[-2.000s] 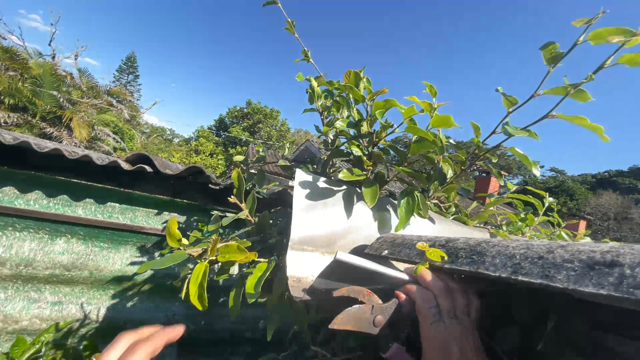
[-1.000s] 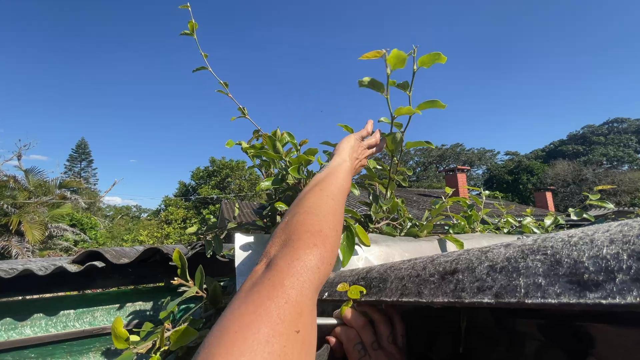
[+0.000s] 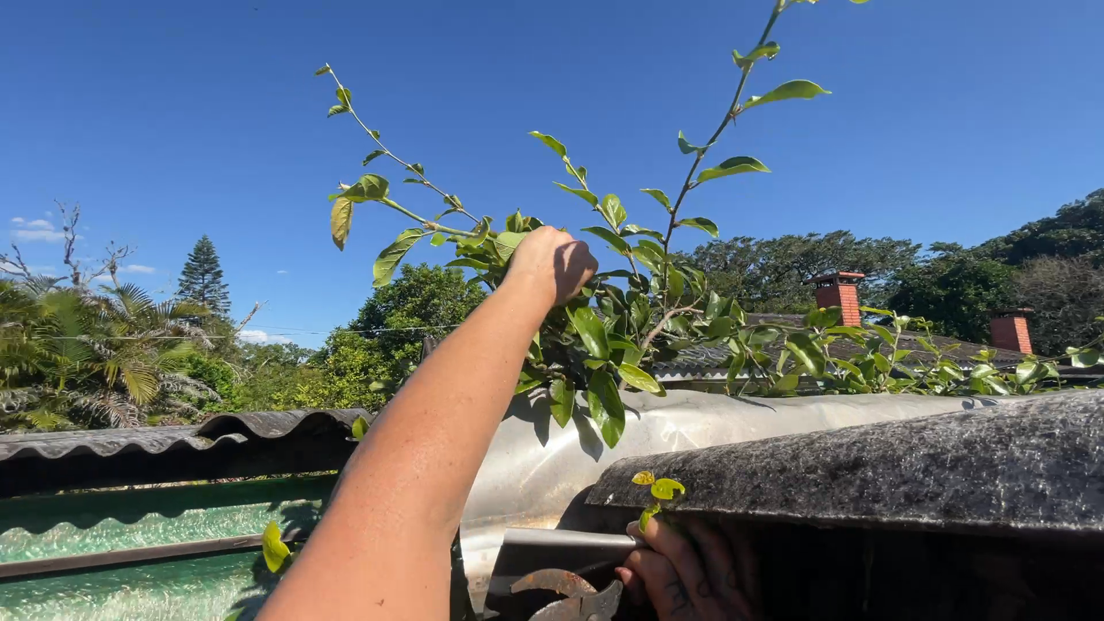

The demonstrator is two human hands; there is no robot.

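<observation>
My left hand [image 3: 552, 263] is raised into a leafy shrub [image 3: 604, 323], its fingers closed around a green stem whose leafy end points left. At the lower middle, in shade beneath the roof edge, my right hand [image 3: 690, 569] is near the rusty blades of bypass pruning shears [image 3: 573, 598]; their handles are hidden. A small sprig with yellow-green leaves [image 3: 662, 492] stands by the right fingers. Pale sheet-metal flashing [image 3: 690, 424] runs under the shrub, and a folded metal edge [image 3: 569, 539] touches or nearly touches the right hand.
A weathered roof sheet edge [image 3: 862, 470] overhangs the right hand. Corrugated roofing [image 3: 172, 437] and green translucent panels [image 3: 129, 526] lie at left. A long upright branch [image 3: 707, 142] rises right of the left hand. Brick chimneys [image 3: 838, 297] and trees stand behind.
My left hand has gone from low at left up into the shrub; its fingers, spread around a second ago, are now closed on a stem. The view has tilted upward from the first frame.
</observation>
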